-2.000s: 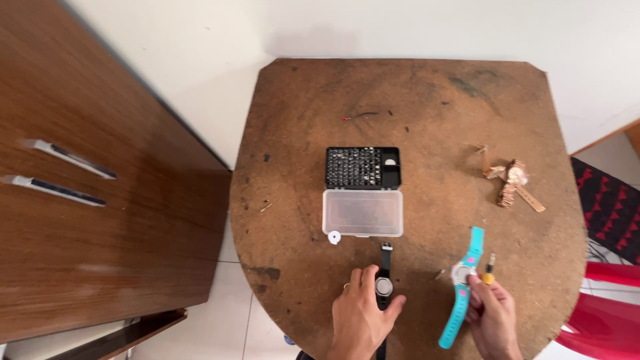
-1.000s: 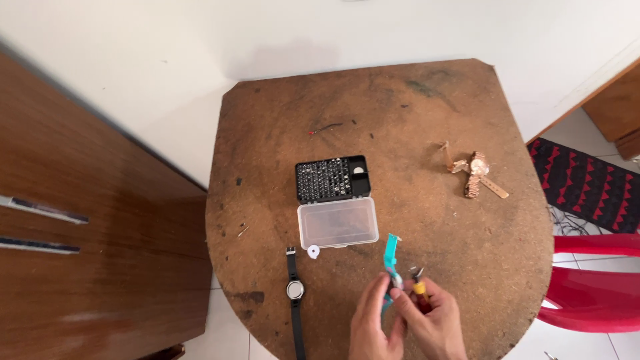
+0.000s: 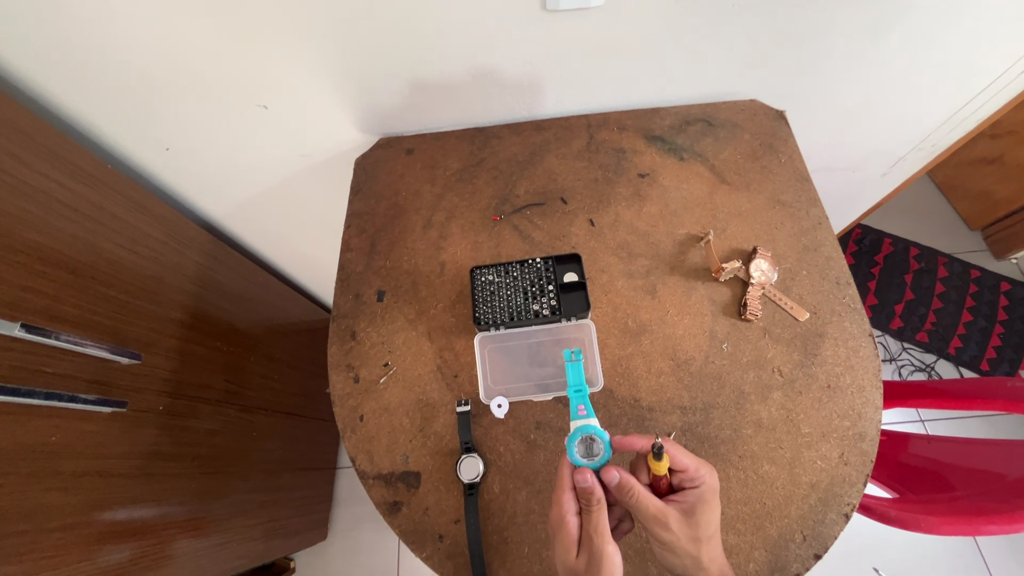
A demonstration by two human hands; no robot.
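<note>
A turquoise digital watch (image 3: 589, 446) is held upright between both hands, its face toward me and one strap half pointing away. My left hand (image 3: 586, 524) pinches the lower edge of its case. My right hand (image 3: 676, 504) has thumb and index finger at the right side of the case, and also holds a small screwdriver (image 3: 658, 468) with a yellow and red handle, tip up. A black-strapped watch (image 3: 470, 468) lies to the left of the hands. Beyond them an open plastic case (image 3: 538, 364) holds many small metal parts in its black tray (image 3: 572, 300); a white disc (image 3: 499, 406) touches its lid.
Rose-gold watches (image 3: 760, 276) lie at the right of the wooden table (image 3: 688, 360). Near the back is a thin dark wire (image 3: 520, 211) with a red end. A brown cabinet (image 3: 160, 360) stands left, a red chair (image 3: 944, 480) right, and a wall behind.
My left hand has left the black-strapped watch and joined my right hand at the turquoise watch. Since one second ago, the turquoise watch has turned its face toward me. The view has shifted.
</note>
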